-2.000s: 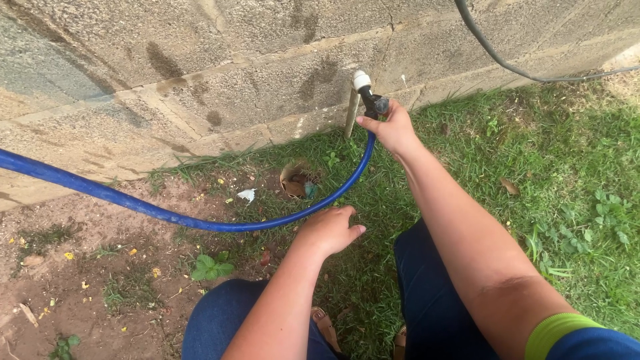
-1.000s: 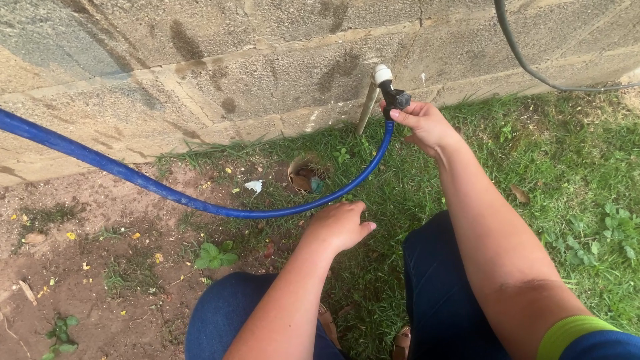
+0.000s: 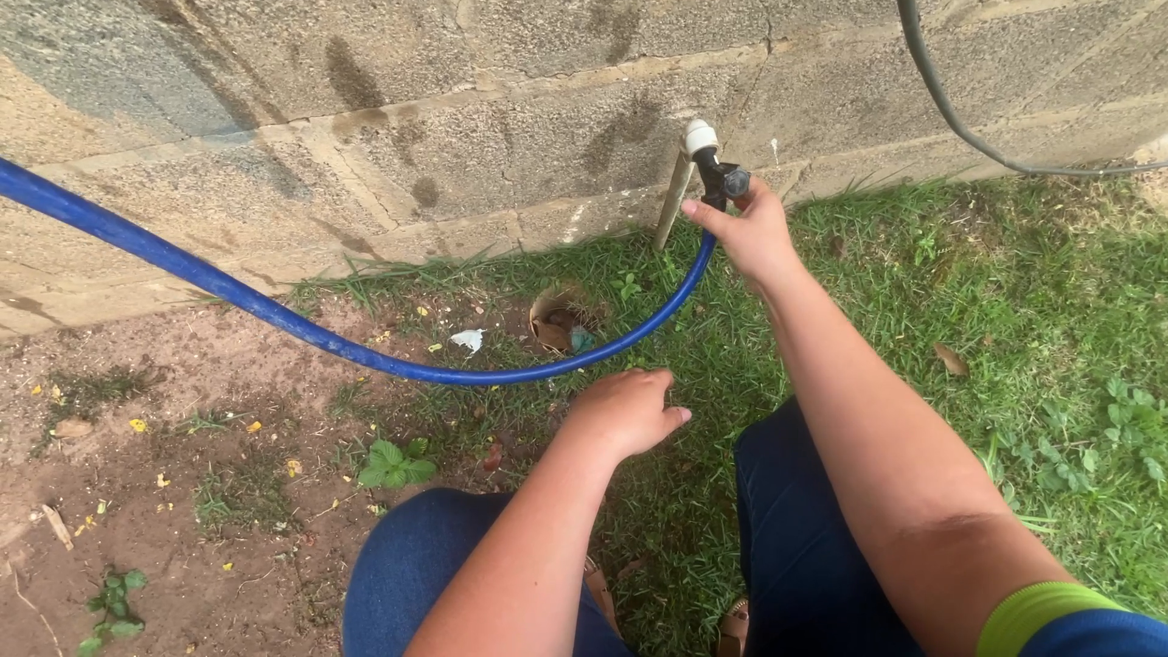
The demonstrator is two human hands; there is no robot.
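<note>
A black plastic tap [image 3: 710,181] projects from a white pipe elbow [image 3: 700,137] on top of a thin upright pipe [image 3: 673,201] beside the wall. My right hand [image 3: 756,228] grips the tap at its round knob and body. From the tap's outlet a blue hose [image 3: 438,373] curves down and then rises to the left edge of the view. My left hand [image 3: 630,411] hangs just below the hose's low bend, its fingers loosely curled and partly hidden, with nothing visible in it.
The concrete block wall [image 3: 566,137] runs across the back. An open pipe end [image 3: 552,319] with debris sits in the ground near a white scrap [image 3: 468,340]. A grey cable or hose [image 3: 958,119] hangs at upper right. Grass [image 3: 1031,292] covers the right side, bare soil [image 3: 182,547] the left.
</note>
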